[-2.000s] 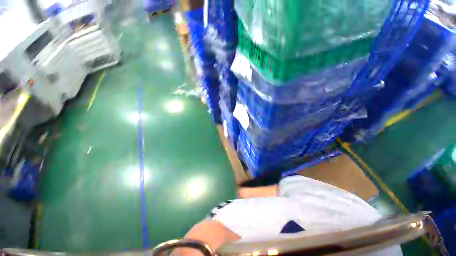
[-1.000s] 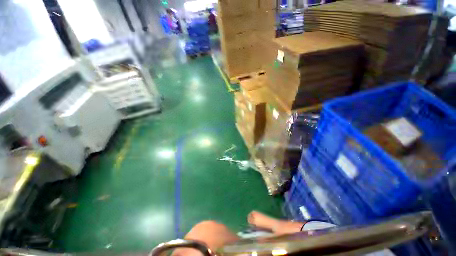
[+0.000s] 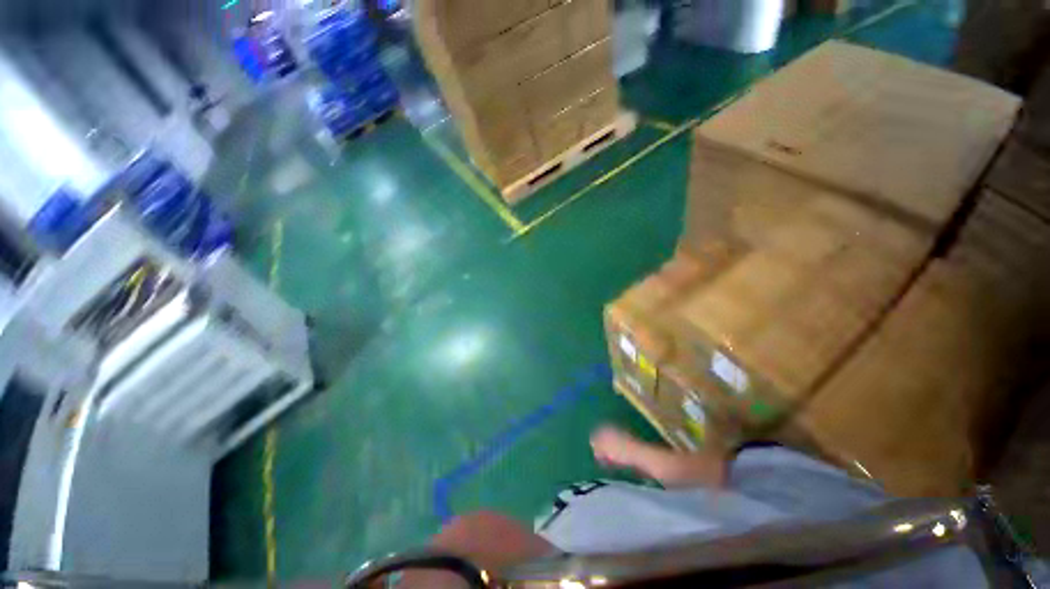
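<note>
My right hand (image 3: 622, 449) shows small and blurred at the lower middle, with a bare wrist and a white sleeve behind it. No object shows in it, but its finger shape is unclear. My left hand is not in view. Nearest in front, stacked tan cartons (image 3: 858, 150) stand on the right. Smaller cartons with white and yellow labels (image 3: 728, 371) stand low in this stack, behind my hand. No contact between my hand and the cartons can be made out.
Green floor (image 3: 461, 345) with a blue line and yellow lines runs ahead. A tall carton stack (image 3: 524, 86) stands on a pallet (image 3: 570, 161). White equipment (image 3: 207, 368) borders the left, with blue crates (image 3: 345, 69) farther back. A glasses rim crosses the bottom.
The view has moved forward past the blue and green crates. The cartons on the right and the palletised stack are now closer. My right hand stays low in view.
</note>
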